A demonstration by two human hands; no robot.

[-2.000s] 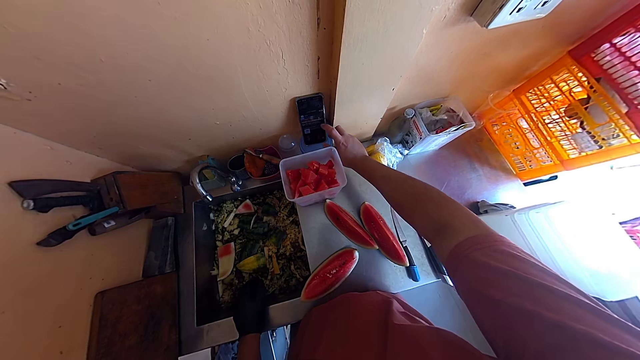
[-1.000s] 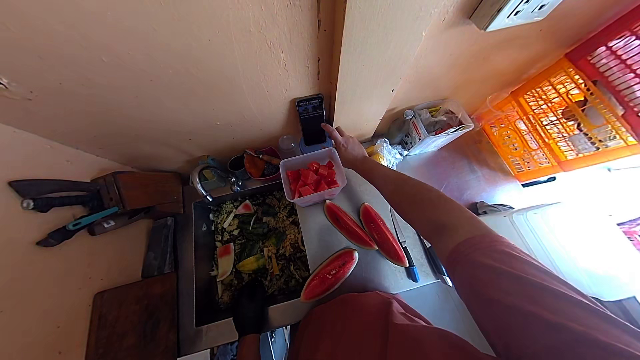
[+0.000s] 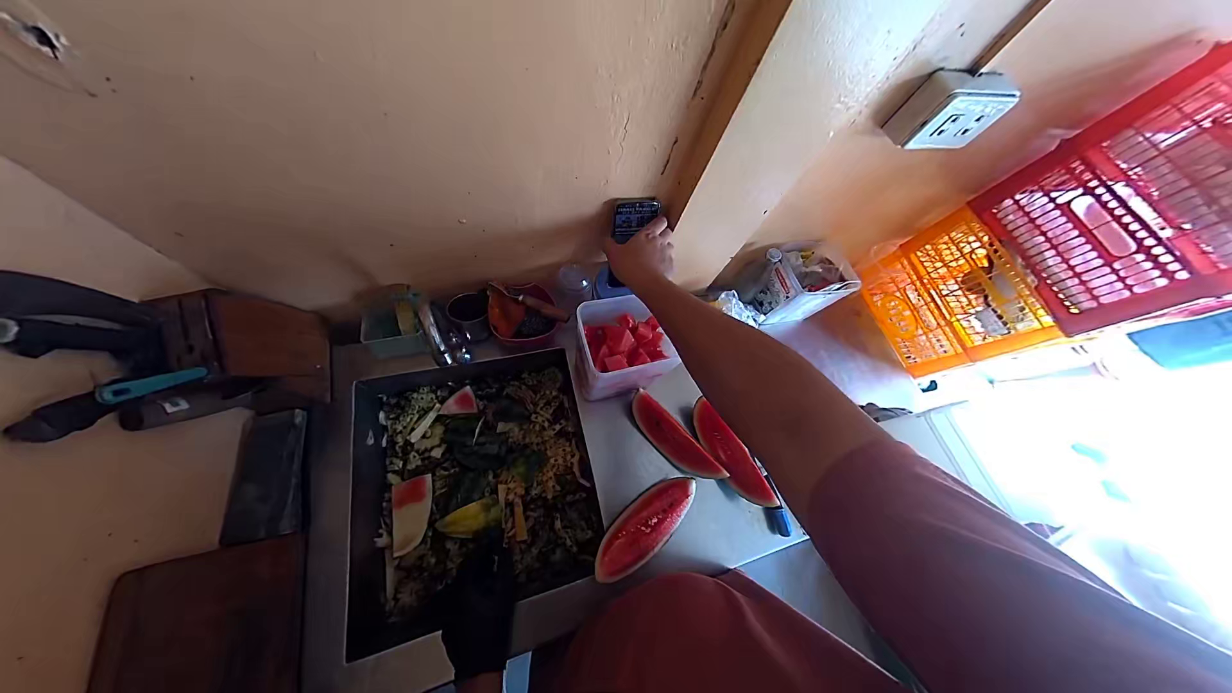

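My right hand reaches up to the wall, its thumb and fingers around the lower part of a smartphone. In a black glove, my left hand hangs over the near edge of the sink; its fingers blend into the dark scraps. A plastic container of watermelon chunks sits below my right forearm. Three watermelon wedges lie on the counter: one near the sink, one in the middle, one farther right. Beside the right wedge shows a knife's blue handle, its blade mostly hidden.
Food scraps and rind pieces cover the sink's bottom. A faucet and a red bowl stand behind it. At left are a wooden knife block and a cutting board. Plastic crates and a white bin stand right.
My right hand has moved from the phone's lower edge to close around its lower part. My gloved left hand remains at the sink's near edge. The view has shifted.
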